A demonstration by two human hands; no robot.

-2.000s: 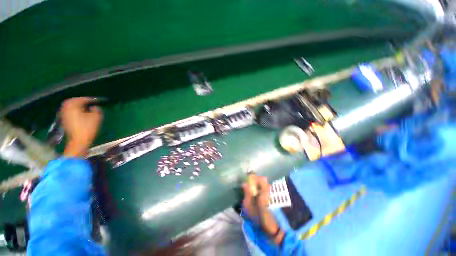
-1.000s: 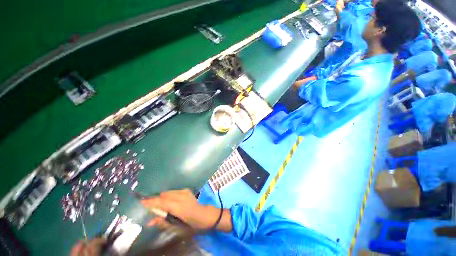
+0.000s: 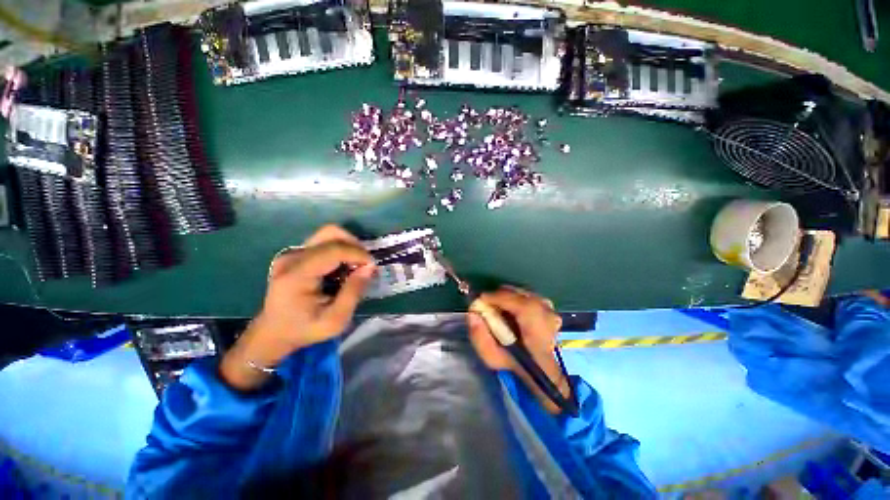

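A phone board assembly [image 3: 415, 276] with a silver-white panel and dark bars lies on the green bench near its front edge. My left hand [image 3: 317, 283] is at its left end, fingers pinched on a thin dark item that reaches over the board; I cannot tell what it is. My right hand [image 3: 517, 327] holds the soldering iron [image 3: 496, 322] by its tan grip, with its thin tip pointing at the board's upper right end. A loose heap of small pinkish-purple and silver components [image 3: 488, 146] lies behind the board.
Three stacks of board assemblies [image 3: 503, 49] stand along the back edge. Dark ribbed rows [image 3: 127, 146] lie at left with a board [image 3: 49, 137] on top. At right are a black fan [image 3: 781, 151], a round pot [image 3: 756, 237] and a tan block [image 3: 800, 269]. A person's blue sleeve [image 3: 810, 352] shows at far right.
The view has swung back down over the bench. My left hand has come from over the conveyor to the board, and my right hand has brought the iron beside it.
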